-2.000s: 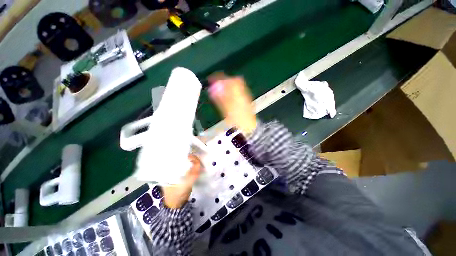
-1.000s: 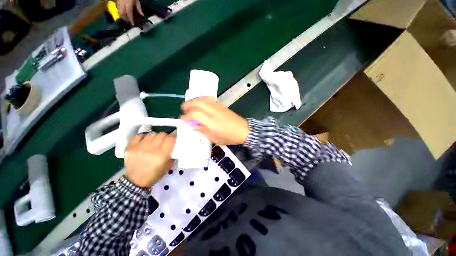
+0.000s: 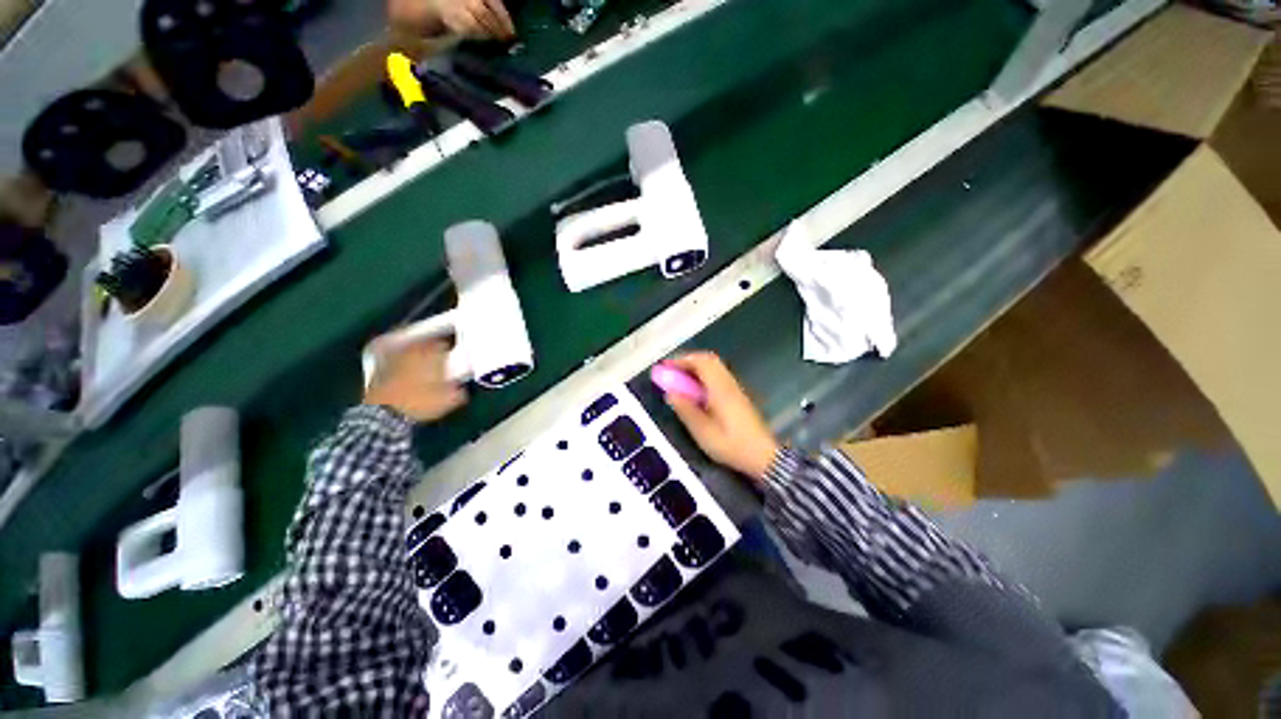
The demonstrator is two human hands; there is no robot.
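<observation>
My left hand (image 3: 416, 377) is on the squared bracket of a white camera body (image 3: 489, 316) lying on the green belt; its fingers partly hide the bracket. My right hand (image 3: 719, 417) holds a small pink hand tool (image 3: 677, 384) above the right corner of the panel sheet. The white panel sheet (image 3: 562, 527) lies near my lap, with black panels along its edges and small dark dots in the middle. Another camera body (image 3: 660, 197) lies farther right on the belt. Both of these cameras show a black front end facing me.
Two more white cameras (image 3: 211, 492) lie at the left. A white tray (image 3: 295, 232) with a round tub (image 3: 162, 288) spans the belt. A white cloth (image 3: 843, 302) lies on the near edge. A cardboard box (image 3: 1194, 281) stands right. Another person's hand (image 3: 471, 17) is across the belt, near a yellow-and-black tool (image 3: 408, 82).
The camera I held now lies on the belt at the right, released. My right hand has moved down and right with the pink tool. My left hand has moved to the other camera's bracket.
</observation>
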